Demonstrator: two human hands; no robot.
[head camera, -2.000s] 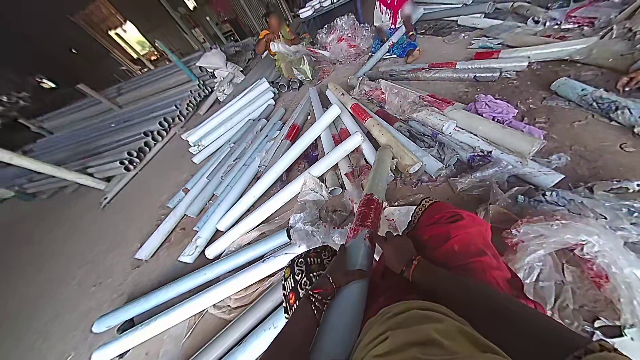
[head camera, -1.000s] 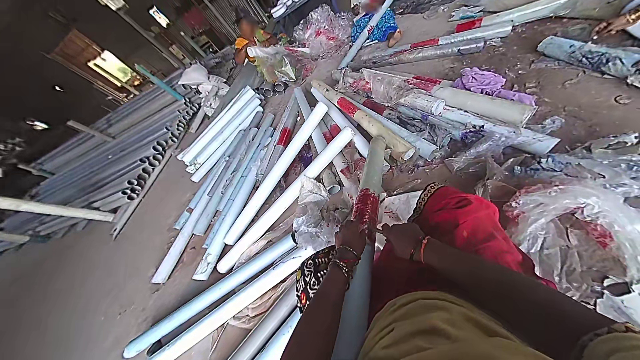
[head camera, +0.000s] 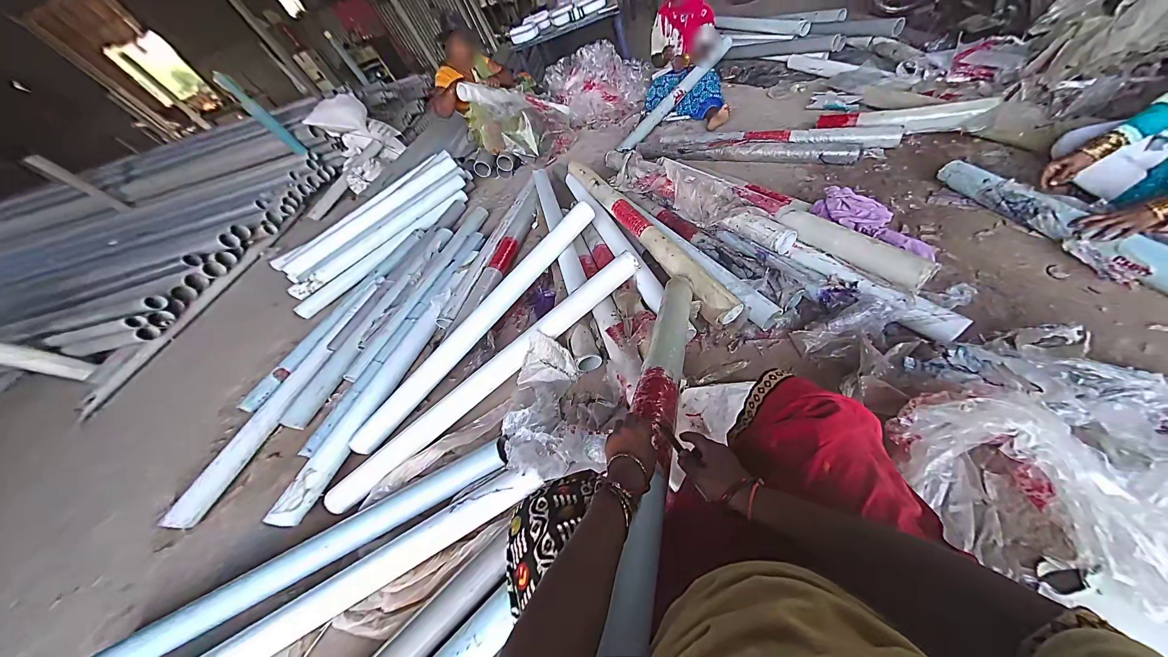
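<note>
A grey pipe with a red band (head camera: 646, 538) lies lengthwise over my lap, its far end tilted away from me. My left hand (head camera: 631, 445) is wrapped round it just below the red wrapping. On the right side of the band, my right hand (head camera: 714, 464) has its fingers close to or on the pipe; whether it grips anything there cannot be told. Crumpled clear plastic film (head camera: 557, 415) sits to the left of the band. Beyond the pipe's far end lies a cream pipe with a red band (head camera: 666, 246).
White pipes (head camera: 493, 388) and pale blue pipes (head camera: 365, 511) lie to the left. Loose plastic film (head camera: 1049, 456) is heaped at the right. A co-worker's hands (head camera: 1095, 187) touch a wrapped pipe at the right edge. Two people sit farther back. Stacked grey pipes (head camera: 119, 246) line the left.
My left hand has come up the pipe to the lower edge of the red band since the earliest frame. A co-worker's hands now show at the right edge.
</note>
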